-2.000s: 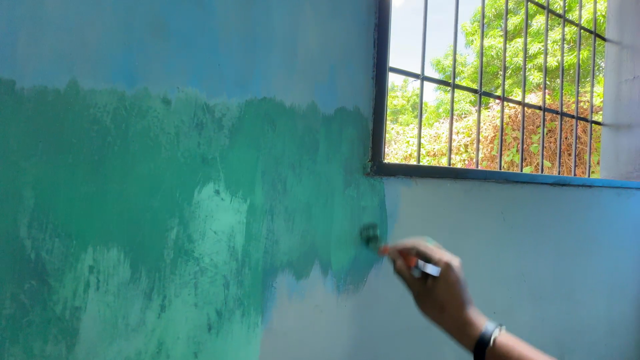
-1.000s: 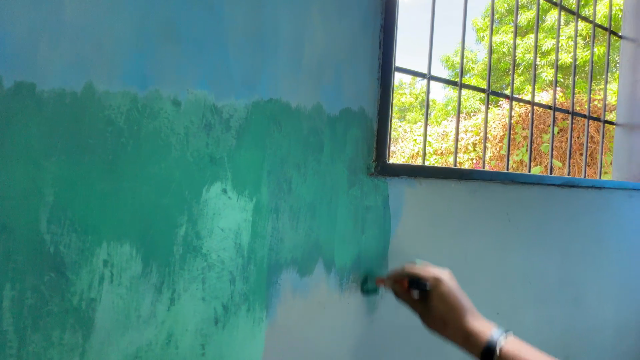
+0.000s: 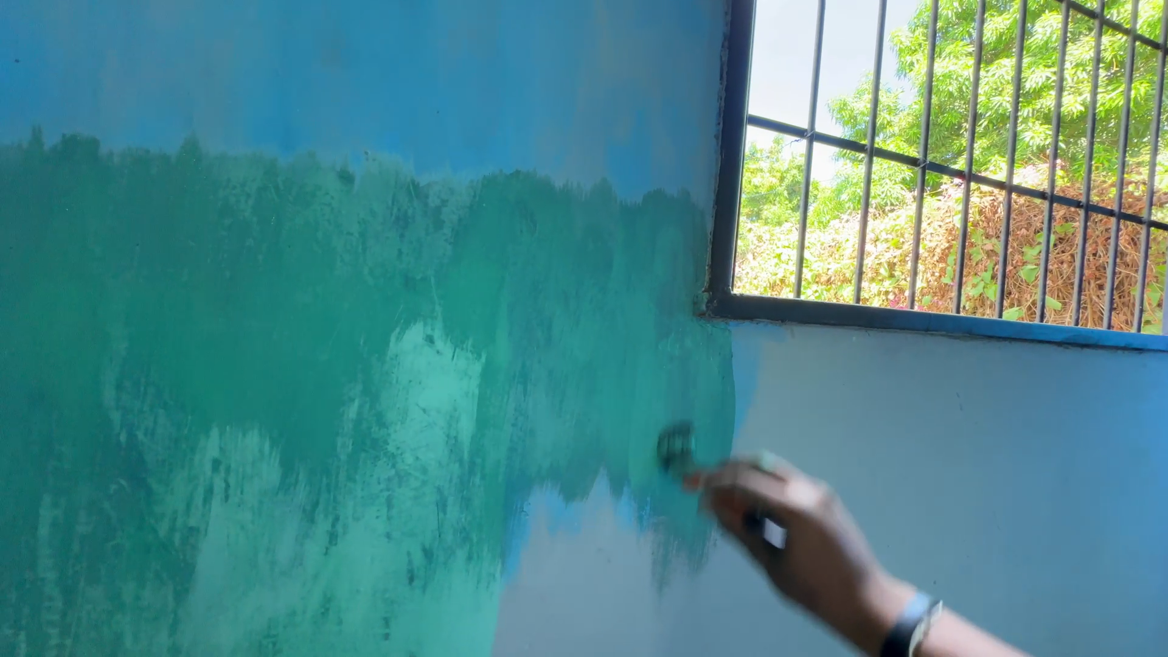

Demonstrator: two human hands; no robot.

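My right hand (image 3: pixel 798 538) is closed around the handle of a paintbrush (image 3: pixel 677 449), entering from the lower right with a dark band on the wrist. The brush head, blurred and dark green, is at the wall near the right edge of the green paint (image 3: pixel 566 356). Below the brush, thin green streaks run down over the pale wall. Lighter, patchy green shows lower left, and blue paint (image 3: pixel 383 73) covers the wall above. My left hand is out of view.
A window with a dark metal frame (image 3: pixel 912 315) and bars (image 3: pixel 922 164) fills the upper right; its lower left corner sits above the brush. Pale blue-grey wall (image 3: pixel 1004 438) lies beneath it. Foliage shows outside.
My right hand and the brush went down the wall, then back up. Green streaks now reach lower on the pale wall below the brush than two seconds ago.
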